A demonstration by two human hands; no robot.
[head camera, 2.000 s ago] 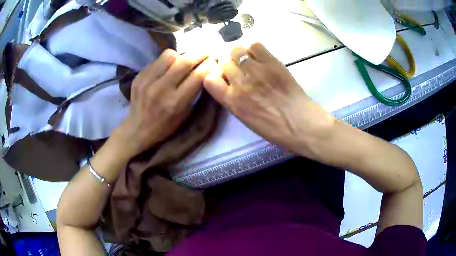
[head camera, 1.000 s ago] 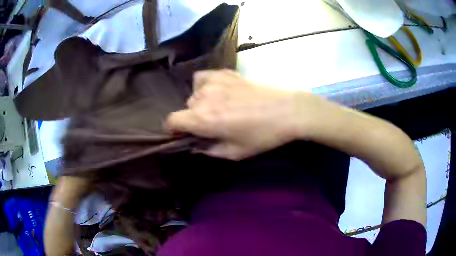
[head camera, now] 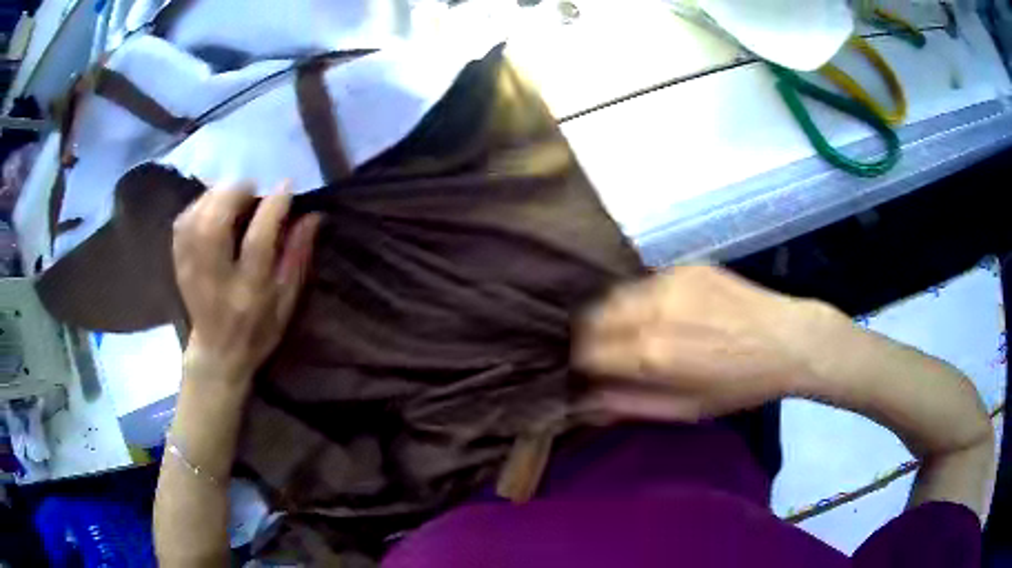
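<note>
A thin, smooth dark brown cloth, perhaps lining, is spread from the machine table down over the lap, with folds pulled between the hands. My left hand grips its upper left edge. My right hand is blurred and holds its right side near the table's front edge; its fingertips are partly hidden. The garment body, pale inner side up with brown strips, lies heaped beyond my left hand. A brown flap hangs at its left. A small tan strip hangs from the brown cloth's lower edge.
Green-handled scissors and a yellow handle lie at the upper right, partly under a white rounded piece. A ruler strip follows the table edge. A blue item is at the lower left.
Both hands have left the needle area. The brown cloth has been drawn up from the lap and spread across the table edge. The right hand has moved right and down; the left hand has come back into view.
</note>
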